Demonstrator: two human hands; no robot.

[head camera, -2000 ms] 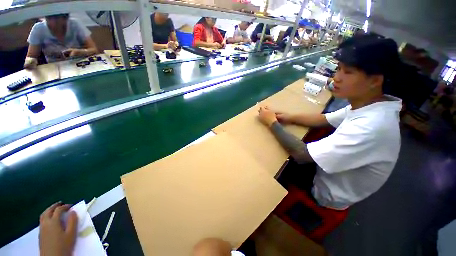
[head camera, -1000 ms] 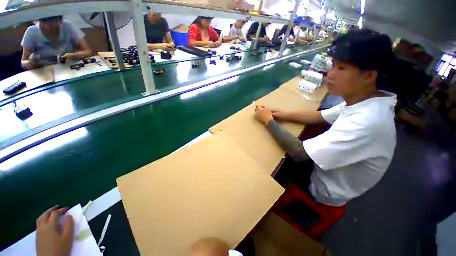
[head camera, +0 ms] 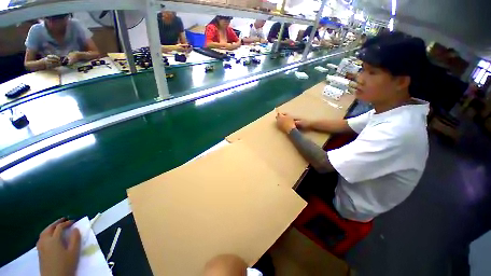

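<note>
My left hand [head camera: 58, 249] rests palm down on a white sheet [head camera: 95, 263] at the bottom left. Its fingers are loosely bent and its thumb is apart, with no clear hold on anything. A tiny dark thing [head camera: 67, 219] shows at the fingertips, too small to name. A thin white strip [head camera: 114, 242] lies on the dark gap right of the sheet. A large tan cardboard sheet [head camera: 215, 205] lies right of that. A rounded patch of bare skin [head camera: 227, 265] beside white cloth is cut off at the bottom edge. It looks like my right elbow; no right hand is visible.
A green conveyor belt [head camera: 177, 129] runs beyond the bench, with metal posts [head camera: 158, 59] behind it. Seated people work across it among small black parts. A person in a white shirt [head camera: 385, 156] sits close at right, hands on cardboard, beside a red stool [head camera: 334, 232]. White packs [head camera: 335, 89] stand farther along.
The view shifts slightly. A white piece shows on the far part of the belt where none was before. My left hand stays on the white sheet.
</note>
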